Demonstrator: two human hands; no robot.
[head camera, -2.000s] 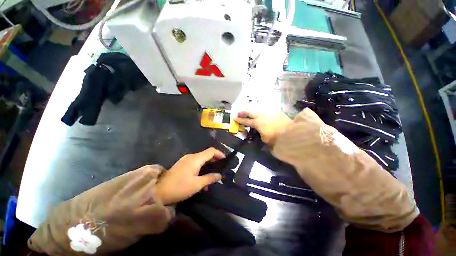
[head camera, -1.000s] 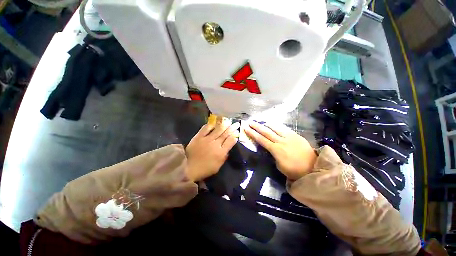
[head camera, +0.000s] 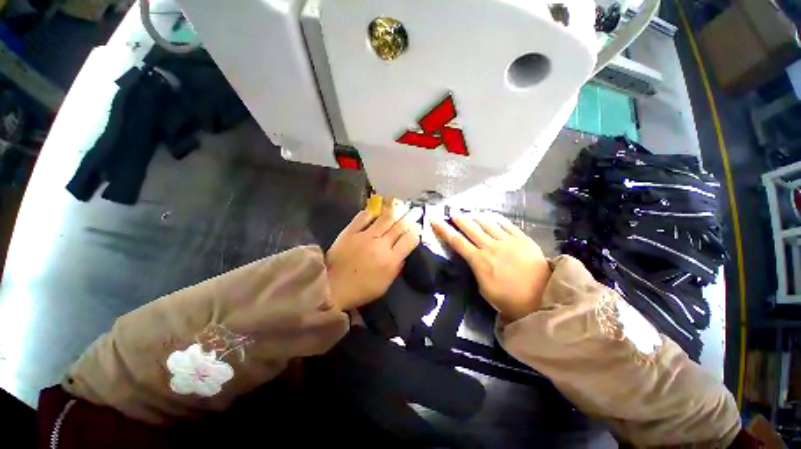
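My left hand and my right hand meet fingertip to fingertip under the sewing machine head. Their fingers are stretched forward, holding down a black fabric piece that runs back between them; the fingers hide its front end. The yellow guide plate shows only as a small corner at my left fingertips. The needle is not clearly visible. More plain black fabric pieces lie nearest me, below my hands. A black zipper with a bright line lies beside them, partly under my right sleeve.
The zipper bundle is heaped right of the machine. A black pile lies at the far left of the grey table. The white head overhangs my fingertips, with a red part at its lower edge. Green panels are behind it.
From two seconds ago, my left hand has moved up beside the right at the yellow plate, and the view has come closer to the head. Over the last second, the hands have barely moved.
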